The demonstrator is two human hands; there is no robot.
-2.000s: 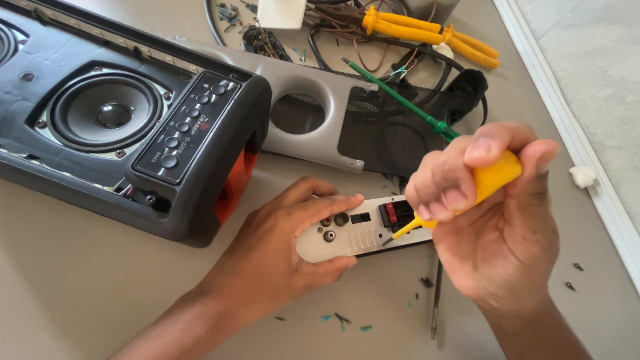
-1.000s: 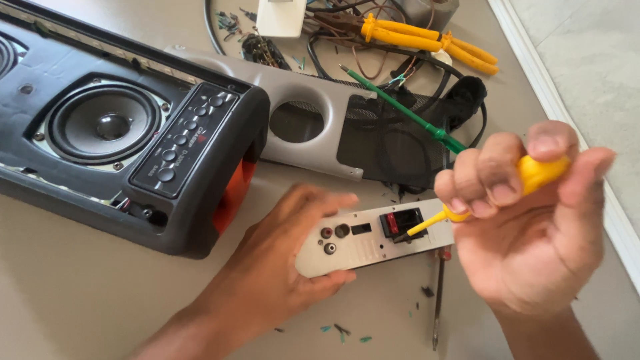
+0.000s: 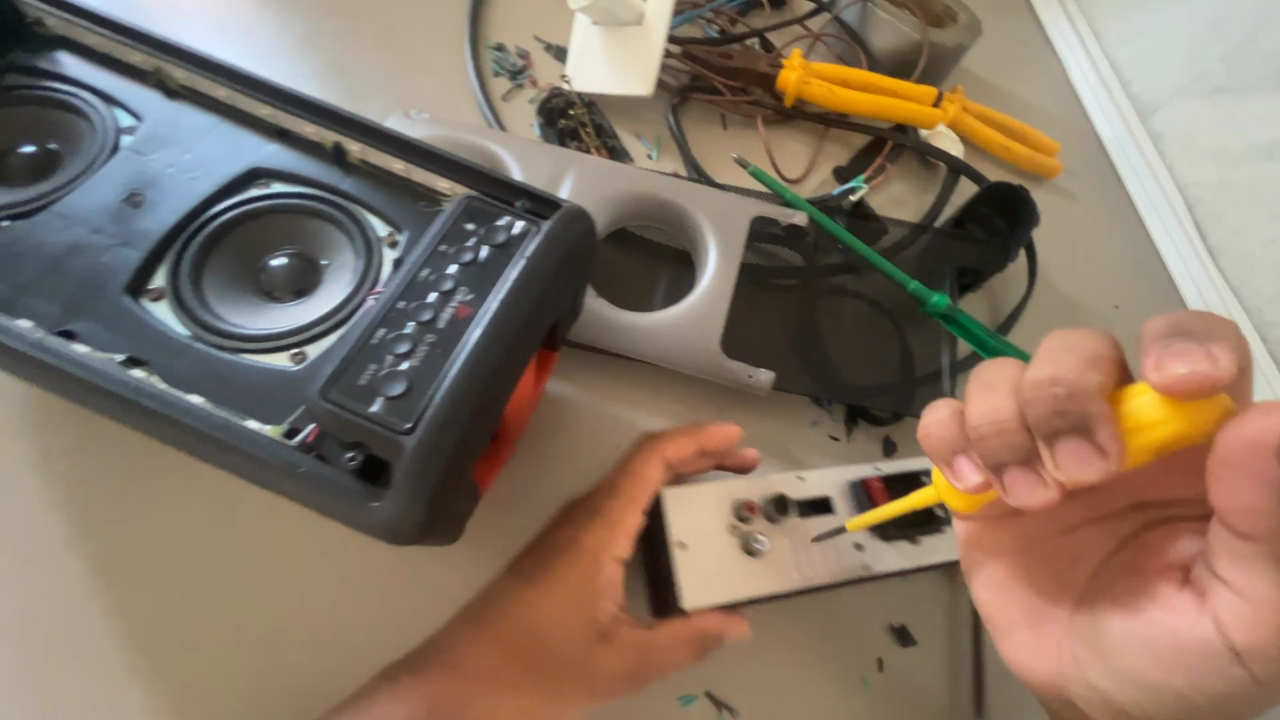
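Observation:
My right hand [image 3: 1080, 500] is closed around a yellow-handled screwdriver [image 3: 1160, 425], whose dark tip hangs over a metal-faced jack panel [image 3: 800, 570]. Round sockets, a small slot and a black and red part show in the panel's face. At its left end my left hand [image 3: 630, 560] curves around the panel, thumb by the lower edge and fingers near the upper corner; whether it touches is unclear. To the upper left lies a black speaker box [image 3: 440, 480] with bare speaker cones [image 3: 290, 275] and a knob panel [image 3: 430, 320].
A grey speaker grille frame [image 3: 650, 345] lies behind the box's right end. Across its dark part rests a green screwdriver [image 3: 860, 245]. Yellow-handled pliers [image 3: 920, 105], tangled cables [image 3: 690, 140] and a white plug block [image 3: 620, 50] are at the top. Wire scraps [image 3: 715, 703] lie near the bottom.
The screwdriver's tip was at the black and red part a second ago and now hangs farther left over the panel. My left hand's fingers, earlier on the panel, have opened around its end.

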